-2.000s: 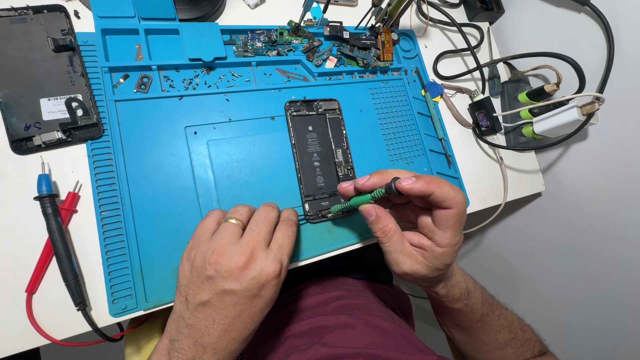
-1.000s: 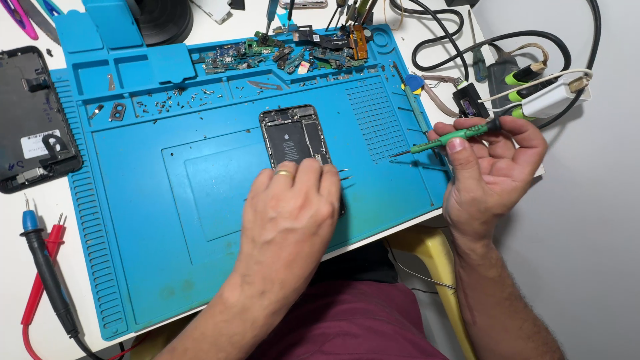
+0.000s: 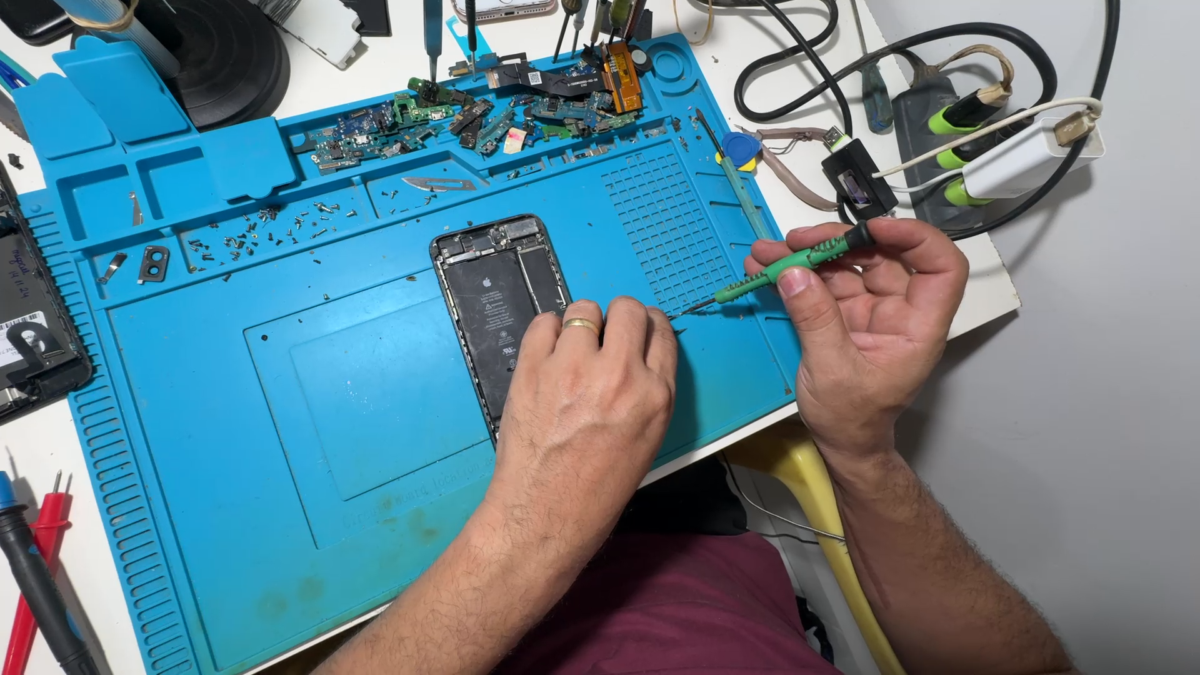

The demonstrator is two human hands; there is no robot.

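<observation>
An opened smartphone (image 3: 489, 298), its black battery showing, lies on a blue silicone repair mat (image 3: 375, 394). My left hand (image 3: 591, 394), with a ring on one finger, is over the phone's lower right part, fingers bent down. Its fingertips are hidden, so whether it holds anything cannot be told. My right hand (image 3: 862, 328) holds a green precision screwdriver (image 3: 787, 267) with a black end cap. The driver's thin shaft points left, its tip close to my left fingers. Small screws (image 3: 272, 225) lie scattered in a mat compartment above the phone.
Loose circuit boards (image 3: 394, 127) fill the mat's top tray, with a scalpel blade (image 3: 439, 184) below them. A detached phone screen assembly (image 3: 33, 319) and multimeter probes (image 3: 37, 562) are at left. Cables and a power strip (image 3: 923, 131) stand at right; tweezers (image 3: 745, 192) lie on the mat's right side.
Two seconds ago the screwdriver was at the phone's lower end; my right hand has moved right, away from the phone, with it. My left hand has moved from beside the phone onto it.
</observation>
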